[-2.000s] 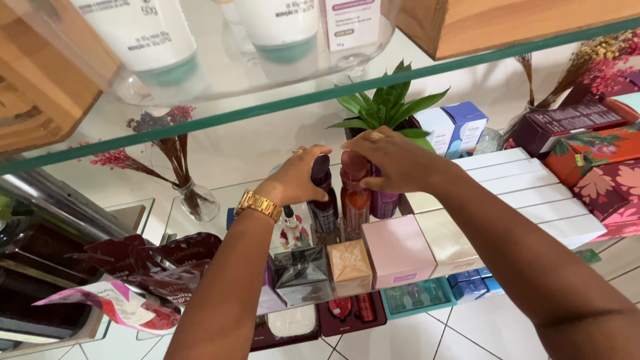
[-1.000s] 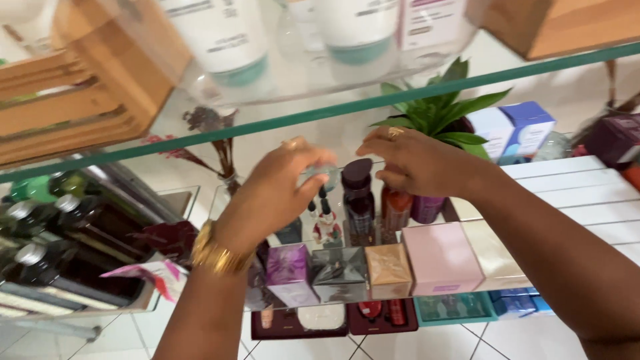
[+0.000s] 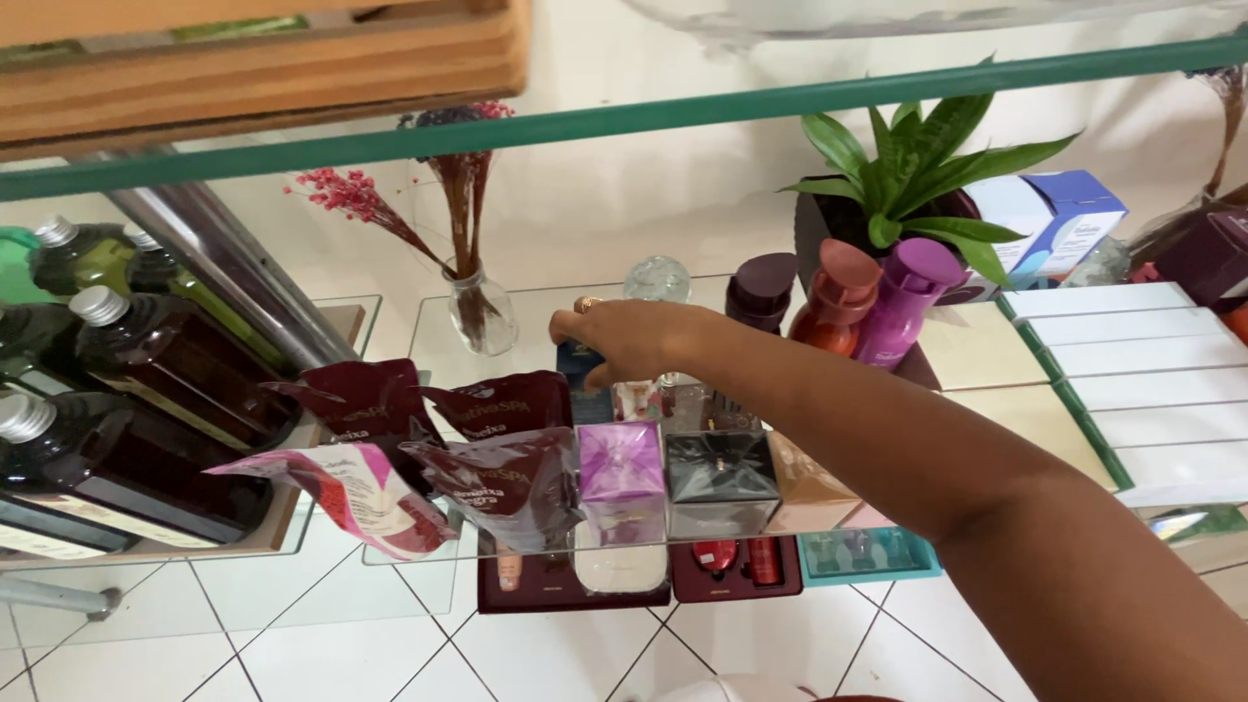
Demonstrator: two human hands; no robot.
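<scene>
My right hand (image 3: 634, 339) reaches in from the right over the glass shelf, its fingers around the top of a dark blue box (image 3: 583, 375); whether they grip it is hard to tell. A round clear glass stopper (image 3: 657, 280) rises just behind this hand. To its right stand a dark purple bottle (image 3: 760, 288), an orange-brown bottle (image 3: 834, 292) and a bright purple bottle (image 3: 912, 297). In front are a purple wrapped box (image 3: 621, 478) and a black wrapped box (image 3: 723, 478). Dark refill pouches (image 3: 502, 487) stand at the left. My left hand is out of the frame.
A green glass shelf edge (image 3: 624, 115) crosses above my hand. A small glass vase (image 3: 483, 312) with dried flowers stands behind the pouches. Large dark bottles (image 3: 185, 361) and a metal post (image 3: 244, 263) are at the left. A potted plant (image 3: 897, 185) and white boxes (image 3: 1121, 390) are at the right.
My right hand has moved left, away from the dark purple and orange-brown bottles. My left hand, over the shelf earlier, has left the view. The view has shifted left.
</scene>
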